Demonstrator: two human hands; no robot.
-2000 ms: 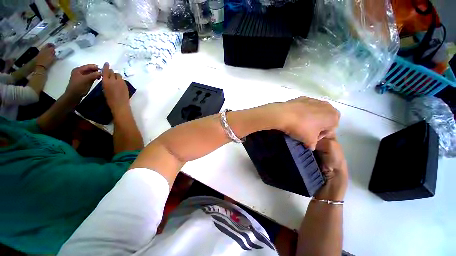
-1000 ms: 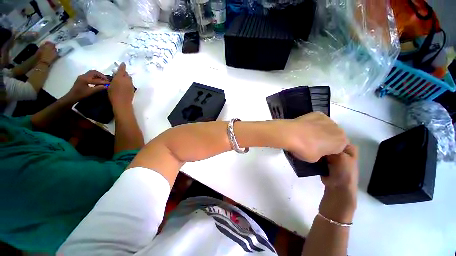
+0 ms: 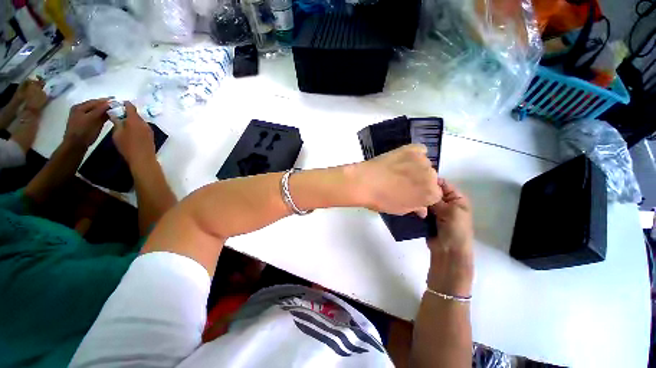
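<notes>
Black insert trays [image 3: 411, 226], nested with ribbed layered edges, are under and between my hands. A portion with a striped side shows beyond my left hand, and a flat dark portion shows nearer me. My left hand [image 3: 403, 180] lies across the trays, fingers curled down on them. My right hand [image 3: 452, 215] pinches their right edge, its fingertips close to my left hand's. The fingertips and the middle of the trays are partly hidden. A black tray [image 3: 265, 147] with two small stem-shaped recesses and a larger rounded one lies to the left. A plain black block [image 3: 561, 215] stands at the right.
A tall ribbed black stack [image 3: 342, 65] stands at the far edge beside clear plastic [image 3: 467, 79]. A blue basket [image 3: 572, 95] is upper right. At left, a neighbour's hands [image 3: 129, 133] hold a small white item over a black piece. A dark slab [image 3: 245, 60] lies far left.
The held block was tilted with its ribbed end towards my right hand; it now shows as two differently angled portions lying farther back. The whole view has shifted slightly, moving things left.
</notes>
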